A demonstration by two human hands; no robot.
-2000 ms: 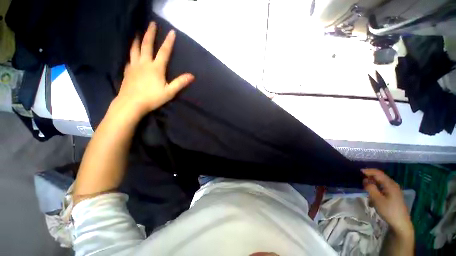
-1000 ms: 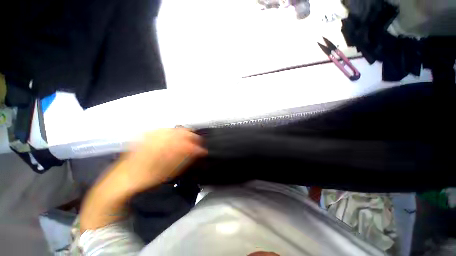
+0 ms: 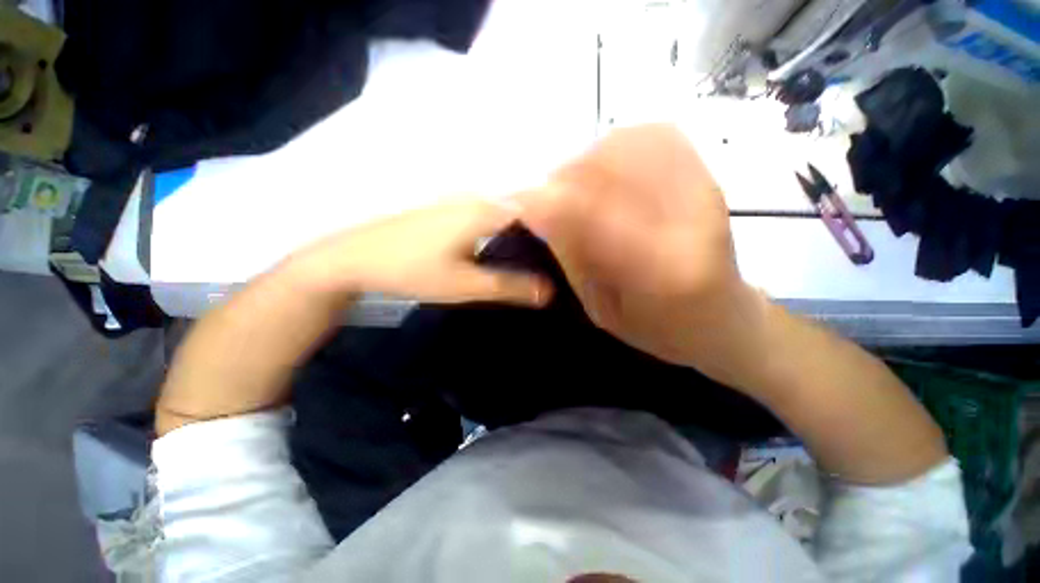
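Plain black cloth (image 3: 388, 376) lies over my lap and rises to the table's front edge, where its top end is between my hands. My left hand (image 3: 468, 256) has thumb and fingers around a fold of this cloth. My right hand (image 3: 650, 228) is blurred and bent over the cloth just right of my left hand; its fingertips are hidden, so its grip cannot be told.
The machine's needle area (image 3: 787, 91) is at the upper right. Snips (image 3: 842, 219) lie on the white table (image 3: 274, 239), beside a bunch of black pieces (image 3: 912, 165). A black cloth heap (image 3: 251, 68) is at the upper left. A green crate (image 3: 969, 421) stands below right.
The black cloth stretched across the table front to the right has been drawn in to the middle. My right hand has come back into view beside my left, which has moved slightly up and right.
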